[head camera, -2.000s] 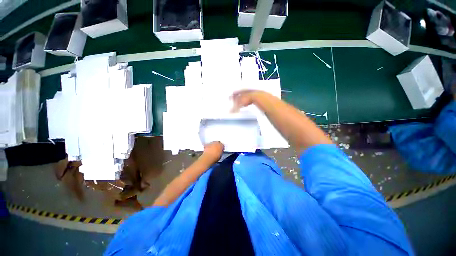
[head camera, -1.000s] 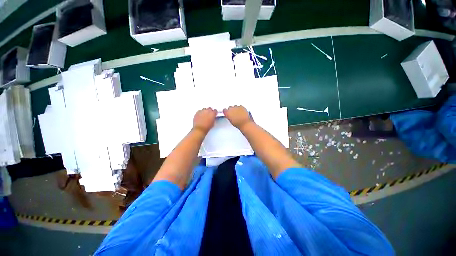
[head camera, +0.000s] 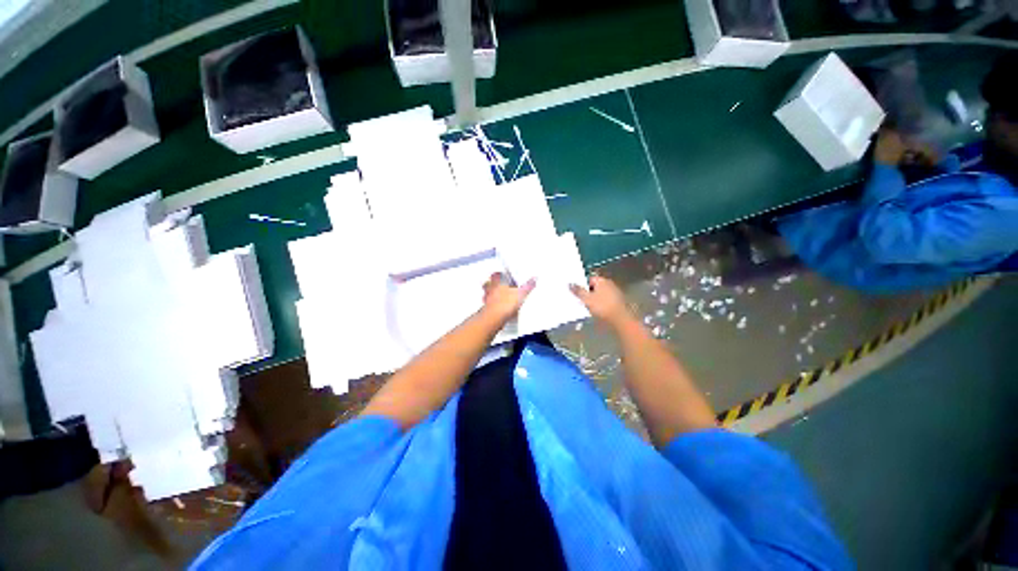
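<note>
A white box being formed (head camera: 447, 292), with low raised walls and a recessed centre, lies on the working stack of blanks (head camera: 391, 206) in front of me. My left hand (head camera: 508, 299) is at its right end wall, with fingers over the wall and thumb outside. My right hand (head camera: 601, 299) is at the right edge of the white card, thumb on top and fingers at the outer edge. Whether that flap belongs to the box or to the stack below is hard to tell.
The reserve stack of blanks (head camera: 140, 346) is at left. Boxes with dark contents (head camera: 266, 89) stand along the far green strip. A metal upright (head camera: 458, 61) rises behind the stack. A white open box (head camera: 829, 112) stands at right beside a coworker's blue sleeve (head camera: 927, 223). White slivers lie on the bench.
The view has turned to the right. My hands have moved from the box's far wall to its right side; my right hand is now apart from my left, at the card's outer edge.
</note>
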